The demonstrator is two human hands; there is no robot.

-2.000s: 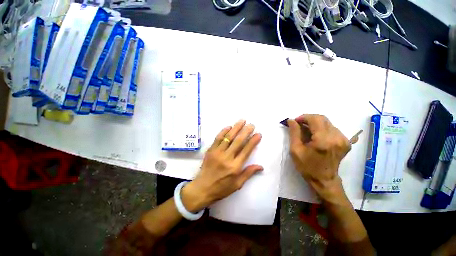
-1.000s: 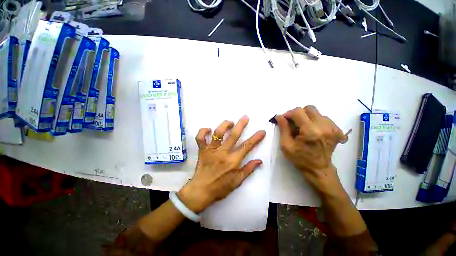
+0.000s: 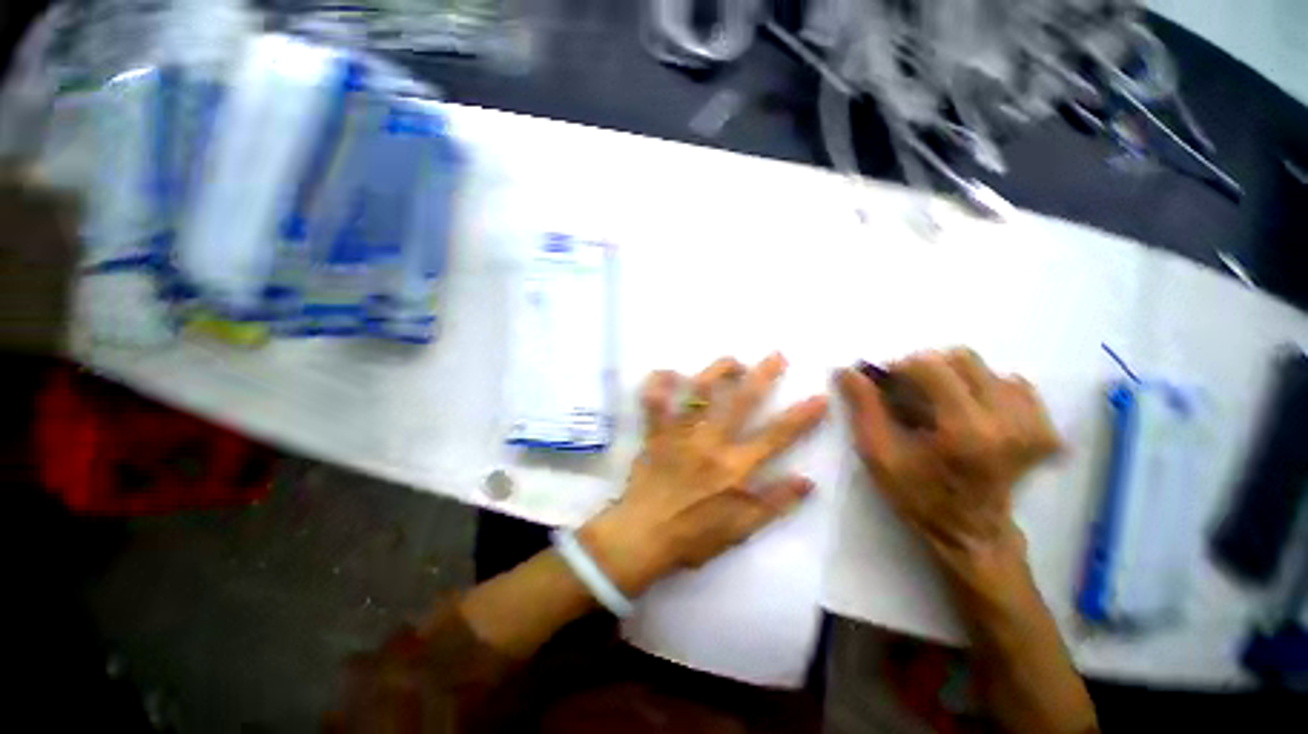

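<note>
The view is blurred. A white sheet [image 3: 746,609] lies on the tabletop and overhangs its front edge. My left hand [image 3: 724,466] is spread flat on the sheet, fingers apart, holding nothing. My right hand [image 3: 954,445] is at the sheet's right edge, thumb and fingers closed on a small dark pointed bit [image 3: 872,373], perhaps a blade. Most of that bit is hidden by the fingers. A single blue-and-white box [image 3: 562,344] lies flat to the left of my left hand.
Blue-and-white boxes [image 3: 251,179] are piled at the left, with a yellow item [image 3: 227,331] beside them. Another box [image 3: 1150,502] and a black phone [image 3: 1265,466] lie at the right. White cables [image 3: 947,72] lie on the dark strip behind. A red stool [image 3: 144,445] stands below left.
The whole view has shifted and blurred, so the things appear farther right. My left hand is still spread on the sheet. My right hand still pinches the dark bit near the sheet's edge.
</note>
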